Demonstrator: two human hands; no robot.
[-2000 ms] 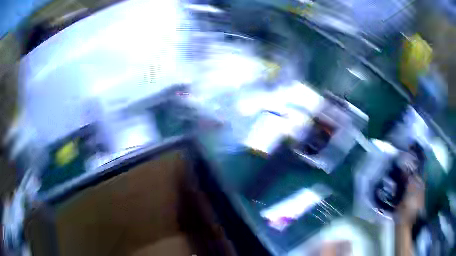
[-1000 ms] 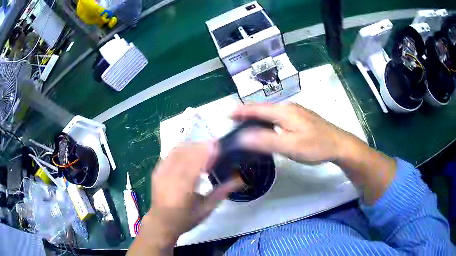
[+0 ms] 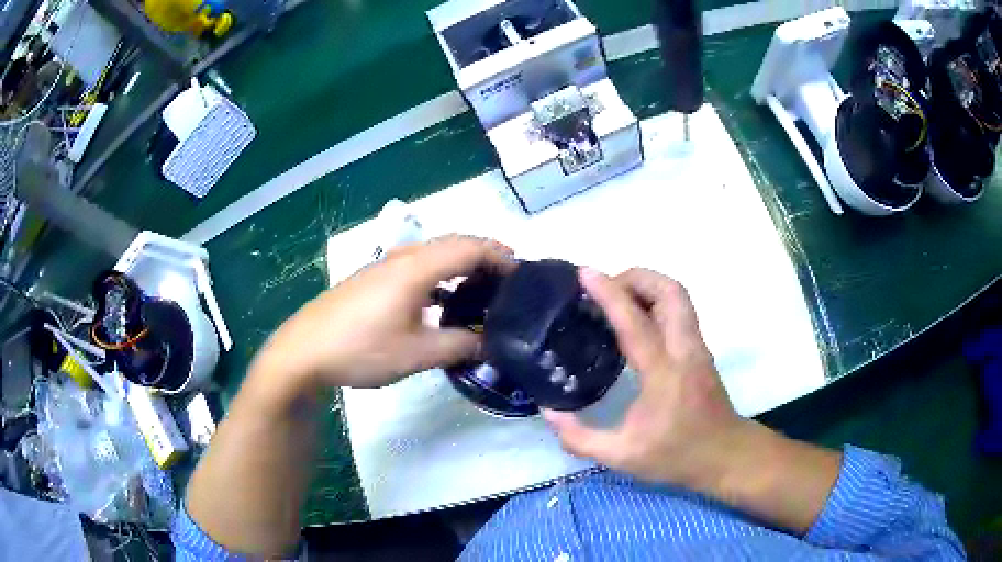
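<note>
A black camera front module [image 3: 544,329] with small round lenses is over the open black interior of a dome camera housing [image 3: 483,393] on the white work mat [image 3: 725,263]. My right hand [image 3: 659,384] grips the module at its right side, thumb and fingers around its edge. My left hand [image 3: 385,313] is at the left of the housing, its fingers curled around the opening and partly hiding it. The housing's white bracket arm [image 3: 400,225] shows partly above my left hand.
A white screw dispenser [image 3: 538,99] stands behind the mat. The electric screwdriver [image 3: 681,55] hangs beside it. Open camera units stand at right [image 3: 879,143] and left [image 3: 165,329]. Glue cartons [image 3: 157,426] and crumpled plastic bags [image 3: 93,450] lie at the lower left.
The blurred view has become clear. Since a second ago, the module's lenses have come into view, my right hand has moved down to its right side, and my left hand has moved up beside the housing.
</note>
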